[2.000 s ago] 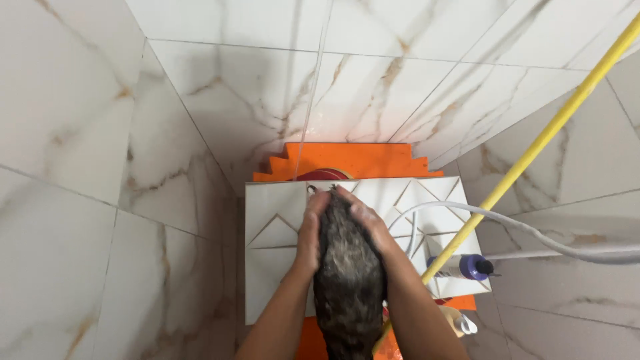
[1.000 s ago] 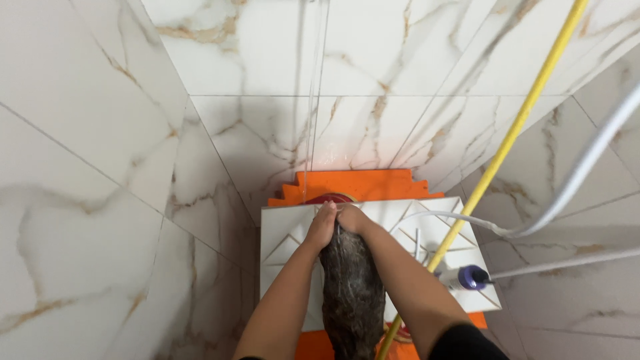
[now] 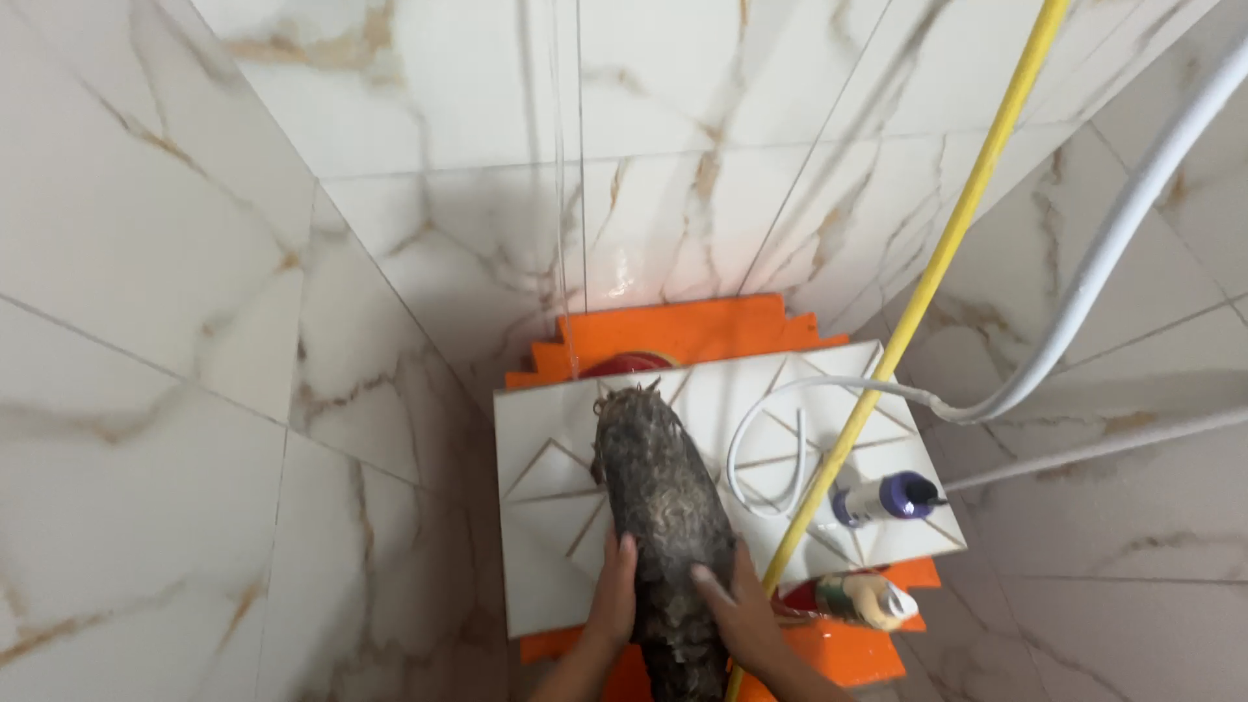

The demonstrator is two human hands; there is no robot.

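Observation:
A wet, dark grey animal with matted fur point(image 3: 668, 487), its kind hard to tell, is on a white tiled tabletop point(image 3: 546, 409), its narrower end pointing toward the near edge. My left hand point(image 3: 614, 585) lies against its left flank. On the other flank rests my right hand point(image 3: 736, 595), thumb over the fur. The palms are hidden. Right of the animal, a thin white tube point(image 3: 736, 439) curls on the tiles. A bottle with a purple cap point(image 3: 887, 499) stands near the right edge.
A yellow pole or pipe point(image 3: 912, 322) crosses diagonally in front of the tabletop. A thick white hose point(image 3: 1092, 273) hangs at right. Orange boards point(image 3: 682, 327) show behind and below, with a red round thing point(image 3: 629, 364) and a cream bottle point(image 3: 863, 600). Marbled tile walls surround this.
Both my hands have moved back from the far end of the animal to its sides nearer me. That far end, covered by my hands one second ago, is now uncovered.

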